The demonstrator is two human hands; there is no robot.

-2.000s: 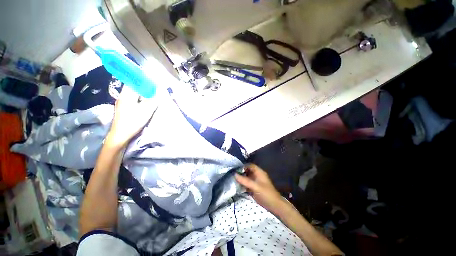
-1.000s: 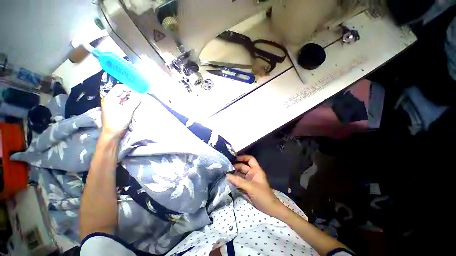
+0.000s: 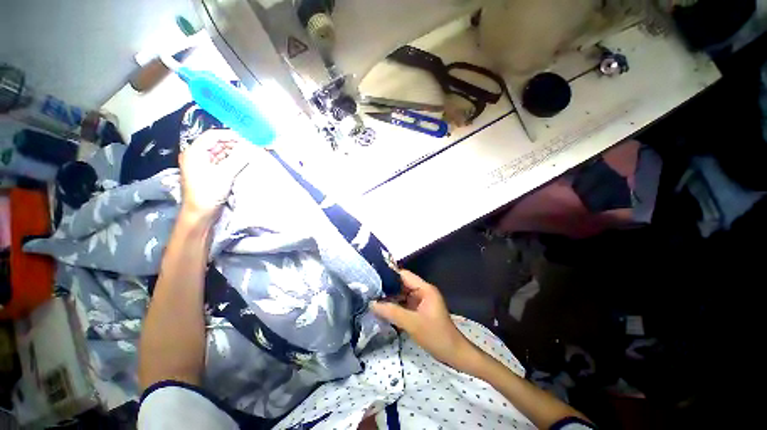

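The leaf-print garment (image 3: 290, 290), mostly pale grey-blue side up with dark strips along its edge, lies bunched on the machine table and my lap. My left hand (image 3: 208, 176) rests on the cloth below the bright blue flat object (image 3: 229, 107); its fingertips are washed out by the lamp, so its grip is unclear. My right hand (image 3: 420, 312) pinches the dark edge of the garment just off the table's front edge. The presser foot area (image 3: 341, 113) of the lockstitch machine is to the right of the blue object, with no hand at it.
Dark-handled scissors (image 3: 473, 88) and blue snips (image 3: 420, 123) lie on the machine bed (image 3: 446, 176), with a black disc (image 3: 546, 94) to their right. An orange-red tray (image 3: 29, 243) and spools are at the left. Cloth scraps lie on the dark floor at the right.
My right hand has moved slightly up from the lap along the edge, and the dark edge strip between the hands shows wider. My left hand has moved slightly up and opened out over the cloth.
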